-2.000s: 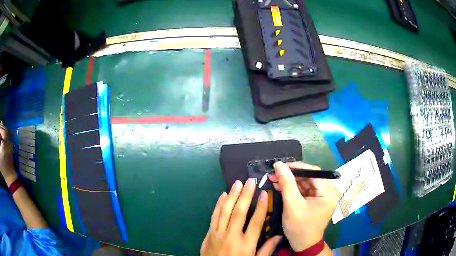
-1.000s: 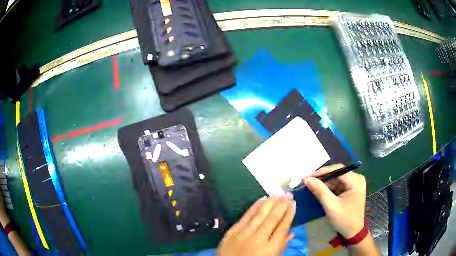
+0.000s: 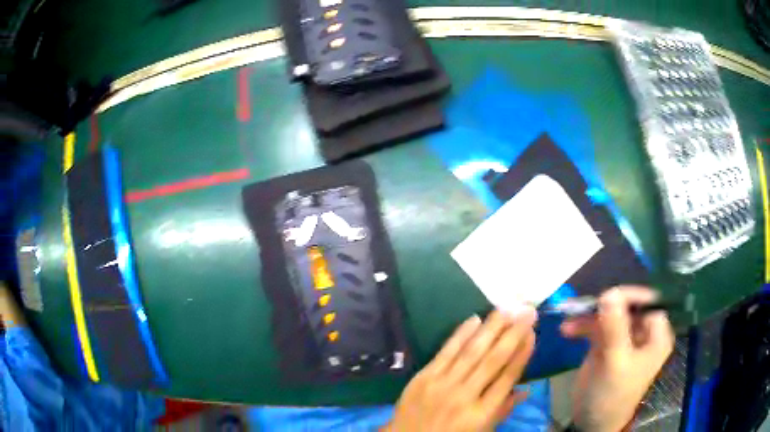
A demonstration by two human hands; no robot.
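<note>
My left hand (image 3: 469, 371) lies with its fingertips on the lower corner of the white adhesive sheet (image 3: 532, 240). My right hand (image 3: 620, 354) holds the black tweezers (image 3: 654, 306), blurred, with the tip pointing left toward that corner. Whether the tip holds a piece cannot be told. The sheet lies over black foam strips (image 3: 620, 253) on blue film. To the left, the phone mid-frame (image 3: 342, 287) lies on a dark foam pad (image 3: 263, 228), with two pale angled strips near its top and orange patches down its middle.
Stacked phone assemblies (image 3: 350, 38) on dark pads (image 3: 380, 126) stand at top centre. A clear component tray (image 3: 692, 143) is at the right. Black strips on blue film (image 3: 94, 236) lie at the left. A pale rail (image 3: 507, 28) crosses the back. Another person's blue sleeve (image 3: 51, 371) shows lower left.
Since the oldest frame, my hands have left the phone for the white sheet. Since one second ago, my right hand has moved slightly away rightward; the view has shifted and my left hand stays at the sheet's corner.
</note>
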